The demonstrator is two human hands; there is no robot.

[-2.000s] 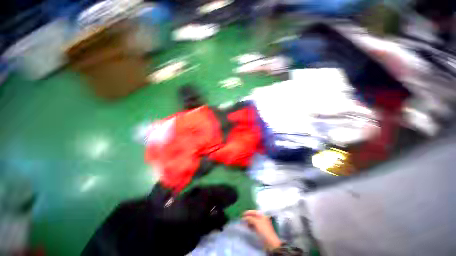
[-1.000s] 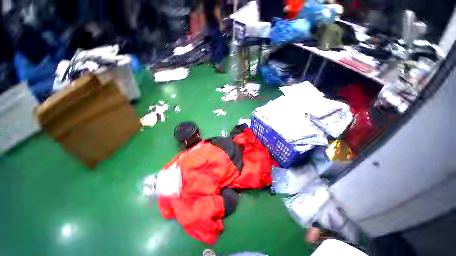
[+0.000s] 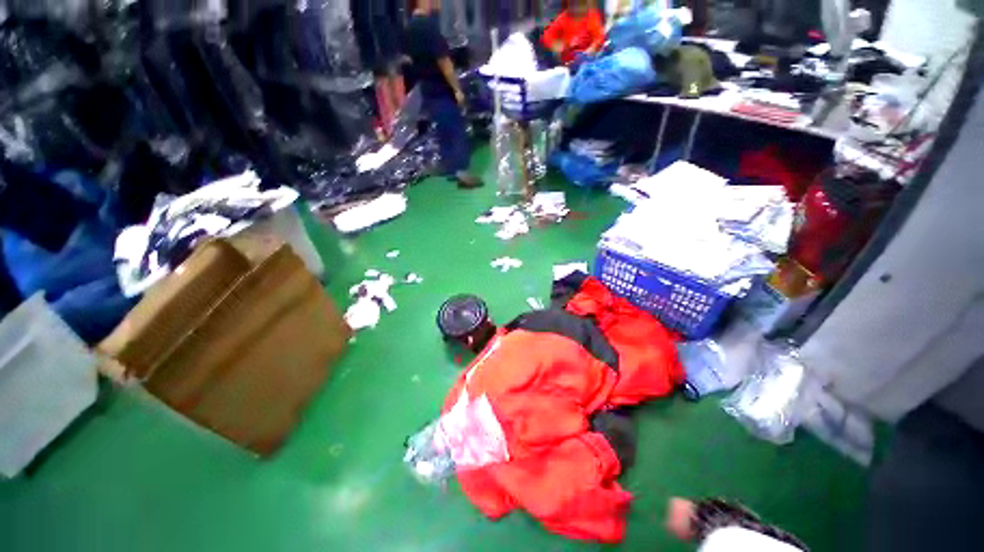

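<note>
The red and black cloth bundle (image 3: 545, 404) lies spread on the green floor in front of me, with a white patch and clear film at its left end. A round black ridged-top stool or canister (image 3: 464, 320) stands beside its upper left edge. My right hand (image 3: 682, 518) is small and blurred at the bottom edge, with a dark patterned band at the wrist and a white shape below. It is apart from the bundle, and its fingers are not clear. My left hand is not in view.
A brown carton (image 3: 254, 356) stands left, before a white tub (image 3: 286, 229) heaped with clothes. A blue crate (image 3: 664, 289) of white sheets stands right, near plastic bags (image 3: 771, 399) and a grey wall. White scraps litter the floor. A person (image 3: 437, 92) stands behind.
The black garment seen at the bottom left two seconds ago is out of view. The camera view has shifted; the bundle and crate now appear farther right. My right hand stays at the lower edge.
</note>
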